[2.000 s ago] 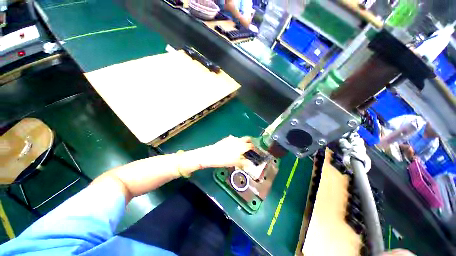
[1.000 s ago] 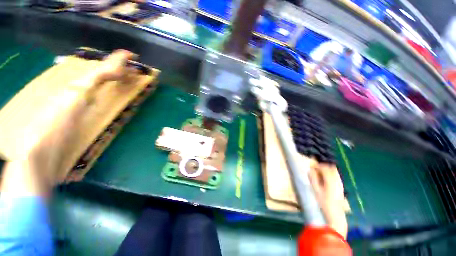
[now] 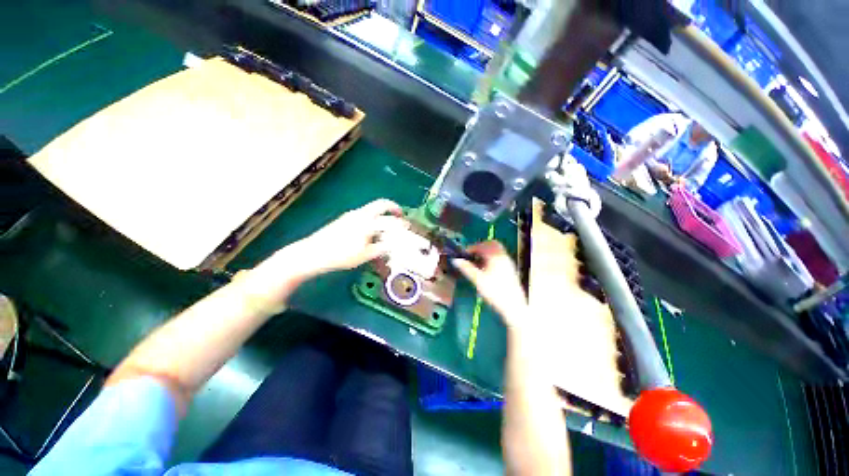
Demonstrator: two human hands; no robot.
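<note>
The hand press stands in front of me, its grey bolted face plate [image 3: 503,160] above the light metal fixture [image 3: 410,253] on the brown plate. A pale ring [image 3: 404,287] lies at the plate's near edge. My right hand [image 3: 491,270] holds a black part [image 3: 453,249] at the right side of the fixture, under the ram. My left hand [image 3: 365,234] is at the fixture's left side; its fingertips merge with the pale metal, so I cannot tell if it grips anything. The press lever [image 3: 619,288] slants down to its red knob [image 3: 670,429], with no hand on it.
A cardboard-topped stack [image 3: 195,153] with black parts at its edges lies left of the press. Another cardboard sheet [image 3: 572,316] with rows of black parts lies to the right, partly under the lever. A person [image 3: 684,153] and a pink basket [image 3: 700,223] are beyond the bench.
My left hand has moved from the left stack to the fixture. My right hand has moved from the right cardboard to the fixture, now with a black part. The view has tilted.
</note>
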